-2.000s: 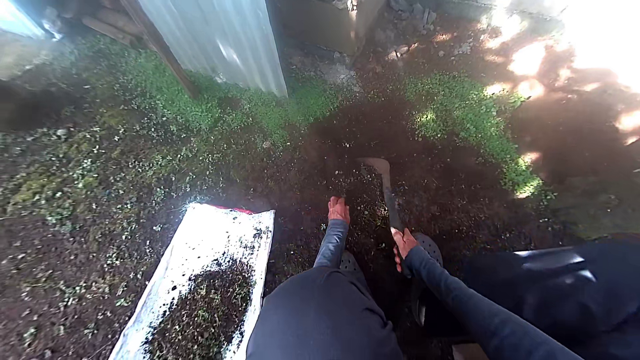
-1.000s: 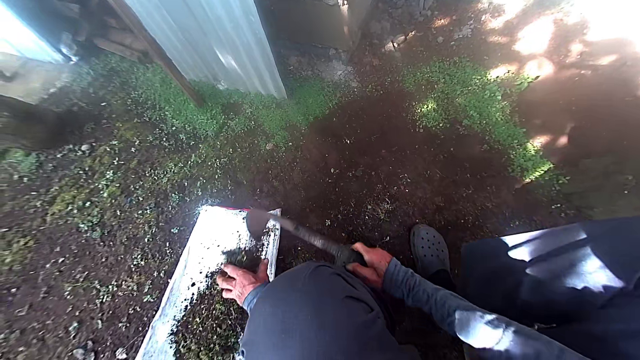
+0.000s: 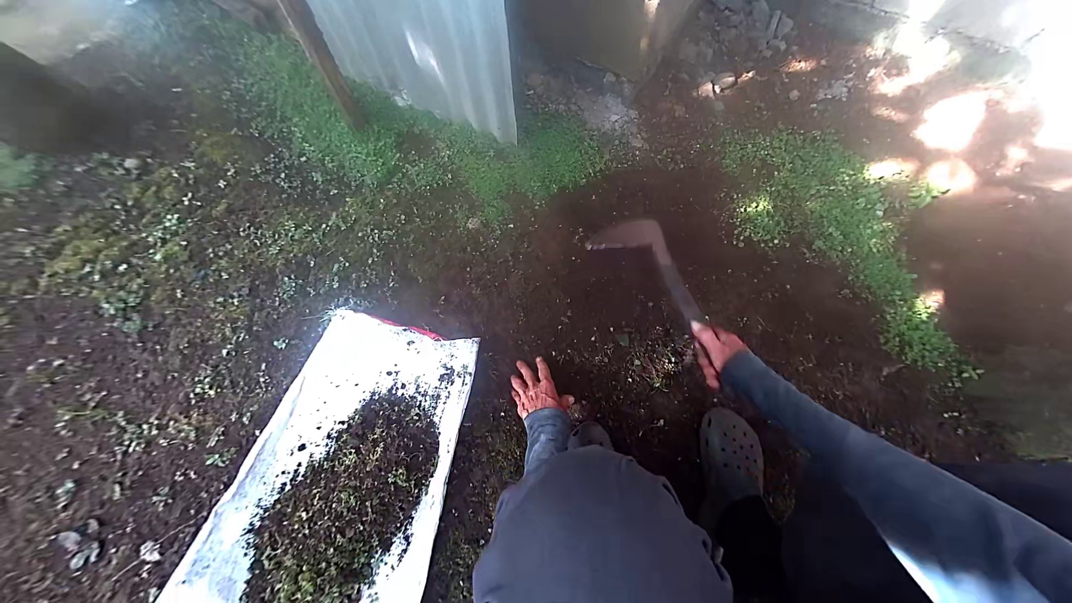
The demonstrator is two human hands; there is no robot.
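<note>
My right hand grips the handle of a hand sickle, whose broad hooked blade points left just above the dark soil. Nothing is held in my left hand, its fingers apart, over the ground between the sack and a patch of small weeds. At lower left a white woven sack lies flat, with a heap of uprooted weeds and soil on it.
Corrugated metal sheeting and a wooden post stand at the top. Green low plants grow at right. Rubble lies beyond. My clog is on the soil below my right hand.
The sickle and both hands have moved right, away from the sack, where they were a second ago. My left hand has left the weed heap.
</note>
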